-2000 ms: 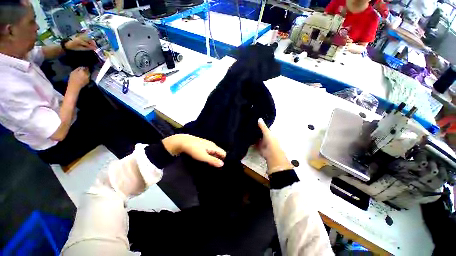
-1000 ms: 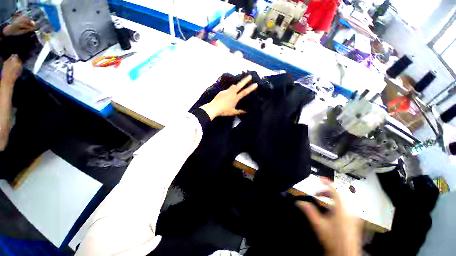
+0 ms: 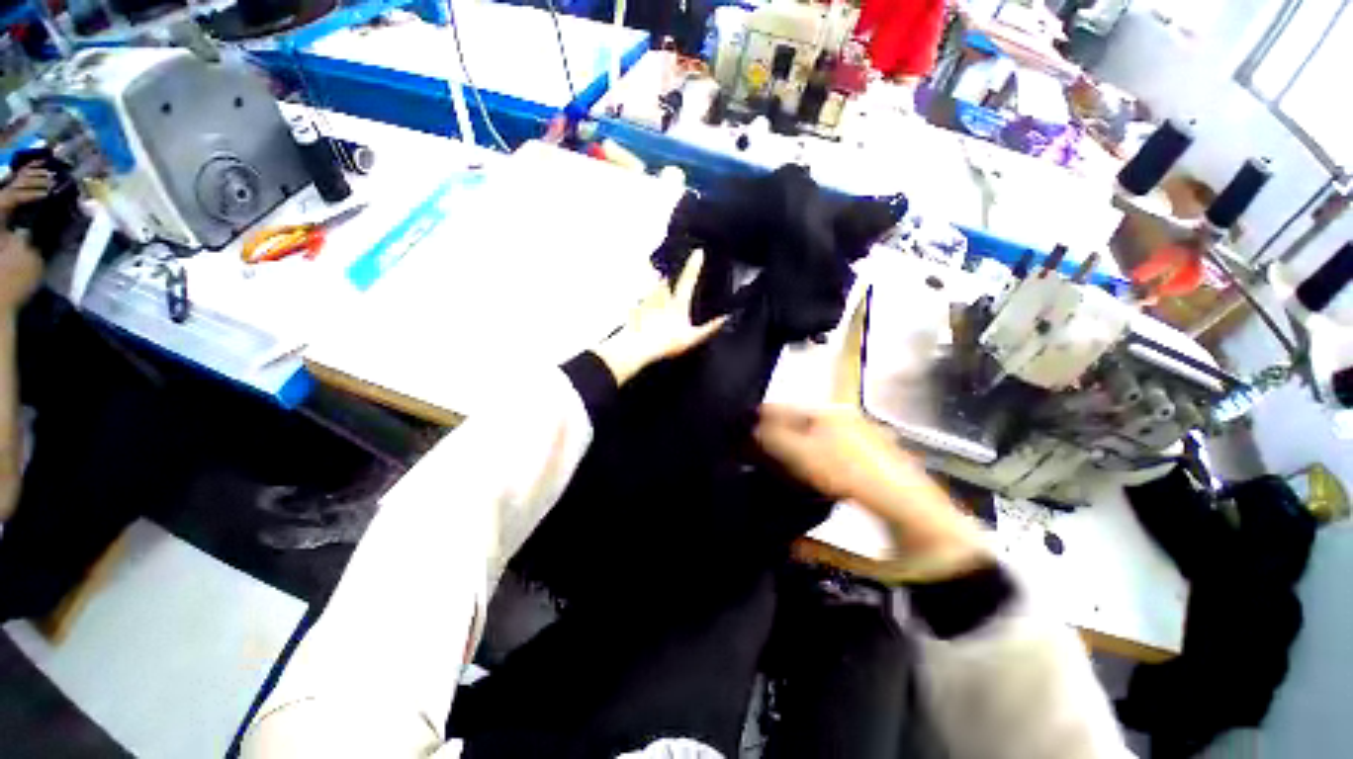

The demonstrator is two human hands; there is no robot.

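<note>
A black garment [image 3: 675,460] lies bunched on the white table and hangs over its front edge onto my lap. My left hand [image 3: 663,323] rests on the garment's left side, with thumb and fingers apart. My right hand [image 3: 831,449] pinches the cloth at its right side, fingertips closed on it. The off-white overlock machine [image 3: 1046,334] stands right of the garment, apart from both hands.
A neighbouring sewing machine [image 3: 201,141] and orange-handled snips [image 3: 282,242] are at left, beside a person's hand. Black thread cones [image 3: 1154,156] stand upper right. A second black pile [image 3: 1232,593] hangs at the table's right end.
My right hand has moved from the lower right up and left onto the garment and taken hold of it. The cloth's top has shifted left, away from the overlock machine.
</note>
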